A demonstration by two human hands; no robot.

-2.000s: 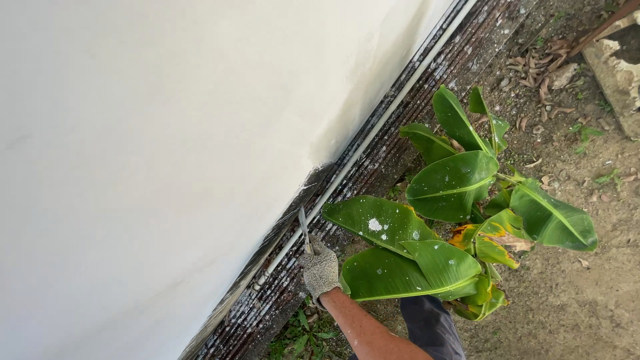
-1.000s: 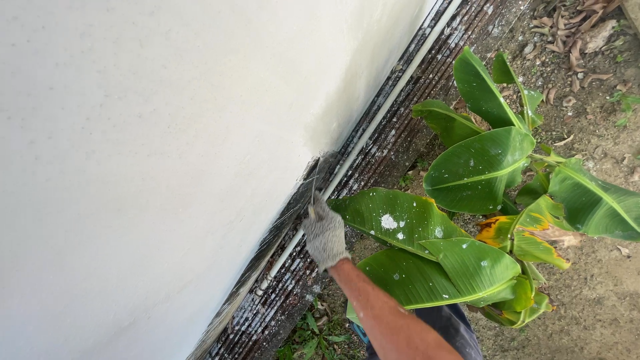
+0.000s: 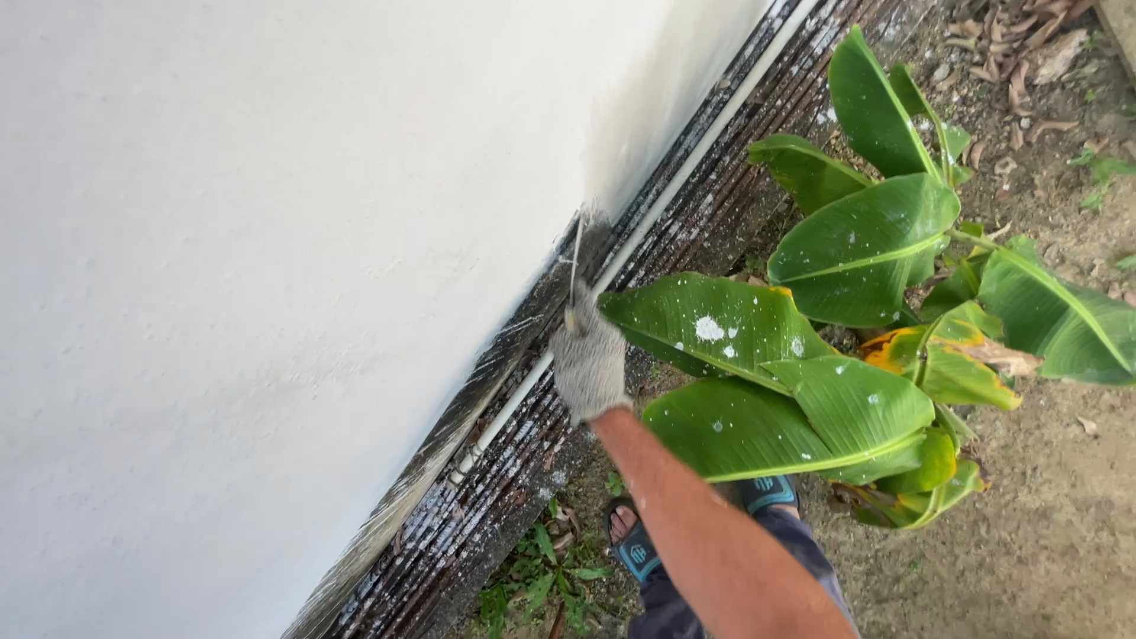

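My right hand (image 3: 590,364), in a grey knitted glove, is closed around the handle of a thin scraper-like metal tool (image 3: 577,257). The tool's tip touches the lower edge of the white wall (image 3: 293,266), where a dark, bare band (image 3: 479,386) runs along the base. Just beside the glove passes a white plastic pipe (image 3: 683,169). The leaf of a banana plant (image 3: 719,324), spotted with white, reaches close to the glove's right side. My left hand is out of the picture.
Paint-spattered dark metal bars or pipes (image 3: 479,506) lie stacked along the wall. My sandalled feet (image 3: 637,546) stand on soil beside small weeds (image 3: 550,568). Dry leaves (image 3: 1021,53) lie at the upper right.
My right hand, still holding the tool, has shifted up along the wall's base since the earliest frame. My sandals now show below the leaves.
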